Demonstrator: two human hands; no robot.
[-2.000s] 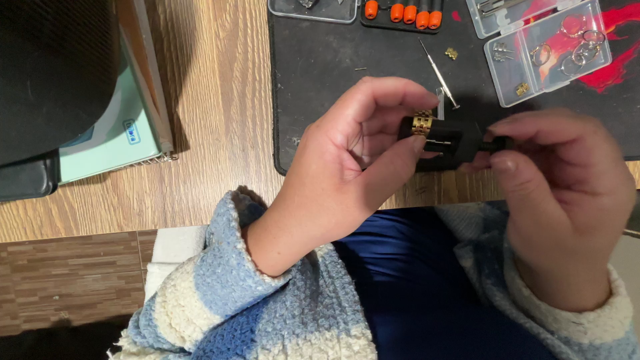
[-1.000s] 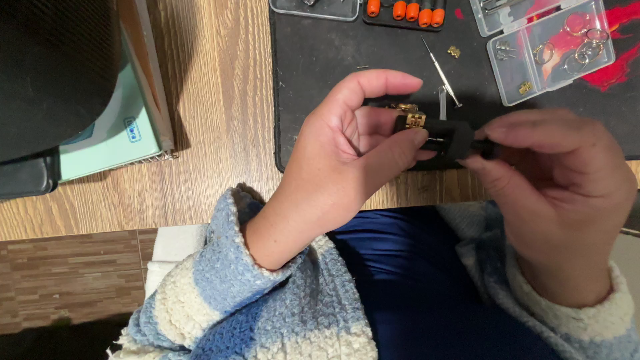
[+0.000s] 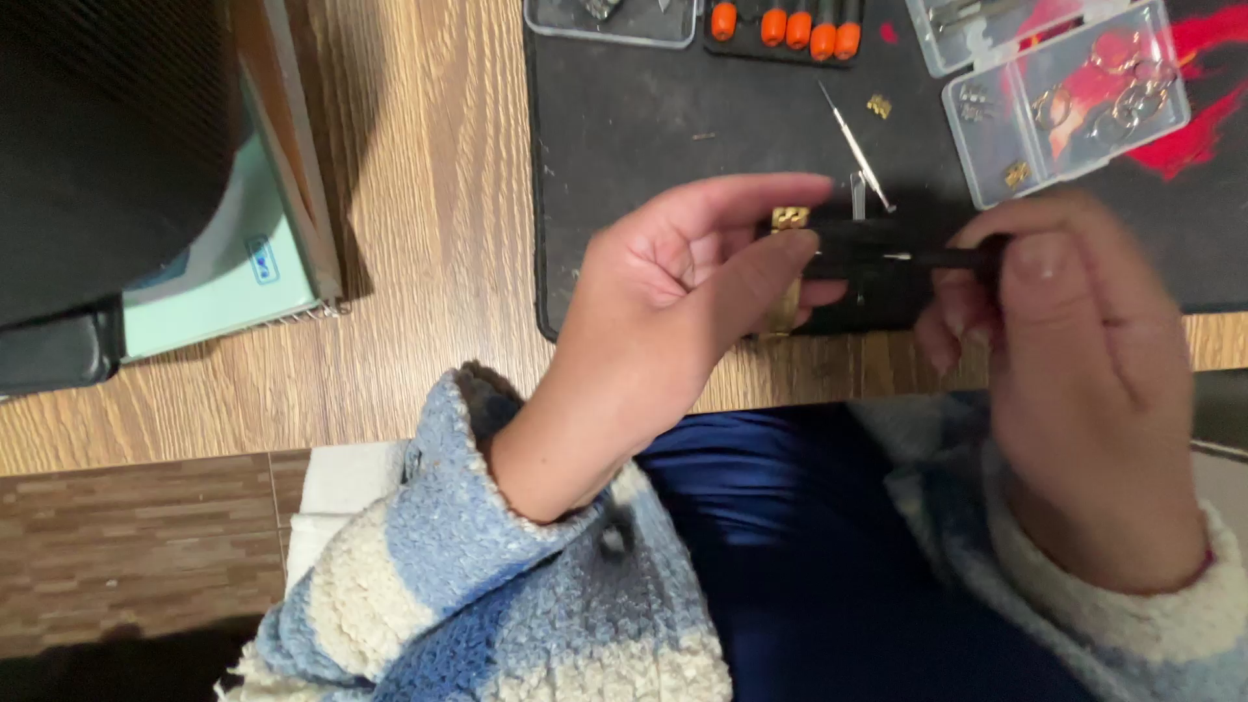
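Note:
A gold-coloured metal link band (image 3: 786, 314), likely a watch bracelet, sits in a black tool with a screw rod (image 3: 868, 258). My left hand (image 3: 673, 283) grips band and tool, its thumb across them and its fingers partly hidden behind. At the tool's right end, my right hand (image 3: 1082, 341) has thumb and fingers closed round the black handle; this hand is blurred. Beyond the tool a thin silver screwdriver (image 3: 858, 151) lies on the black mat (image 3: 624, 146), near a small gold link piece (image 3: 879, 105).
Clear plastic case (image 3: 960, 161) at the upper right holds metal rings and small links. Orange-tipped tools (image 3: 798, 29) stand in a black holder beside another clear box (image 3: 614, 39). A mint-green notebook (image 3: 224, 283) and a large black object (image 3: 107, 146) are on the left of the wooden table (image 3: 419, 175).
The tool now appears more level, and more of the gold band shows below my left thumb. My right hand remains at the tool's right end, its fingers shifted.

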